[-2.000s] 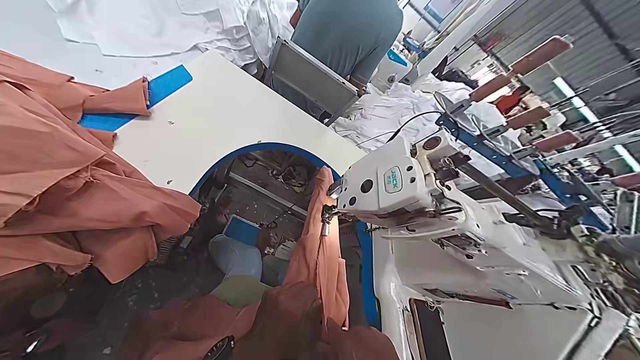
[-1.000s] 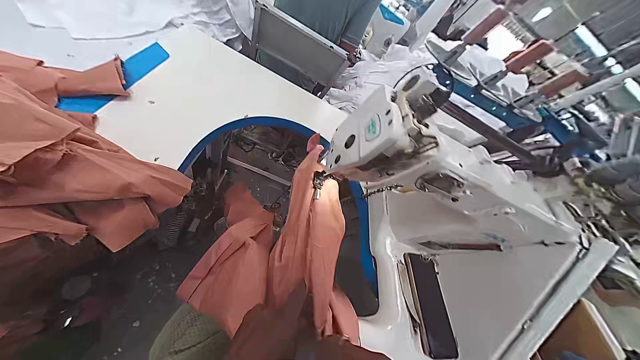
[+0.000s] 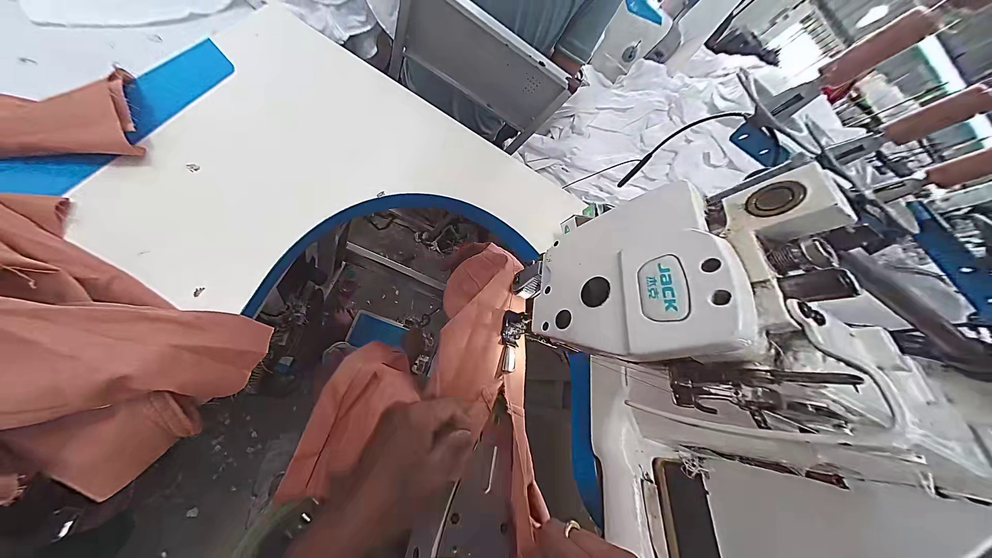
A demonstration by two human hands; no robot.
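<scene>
A white Jack industrial sewing machine [image 3: 651, 287] stands at the right, its lit needle area at its left end. Under the presser foot [image 3: 509, 353] lies salmon-coloured fabric [image 3: 469, 349], which hangs down toward me. My left hand [image 3: 434, 446] is blurred, with its fingers closed on the fabric left of and below the needle area. At the bottom edge my right hand [image 3: 577, 539], wearing a ring, touches the fabric's lower edge; only part of the hand shows, and its grip is unclear.
More salmon fabric pieces [image 3: 132, 356] hang over the left side of the white table [image 3: 256, 147], partly across a blue strip [image 3: 182, 85]. The table has a curved blue-edged cutout. Beyond it are a person's arm [image 3: 585, 35], a grey metal panel [image 3: 480, 62] and piled white cloth [image 3: 643, 116].
The fabric at the needle has shifted and its lower part is now spread apart, showing the metal machine arm. My left hand has moved up toward the needle area.
</scene>
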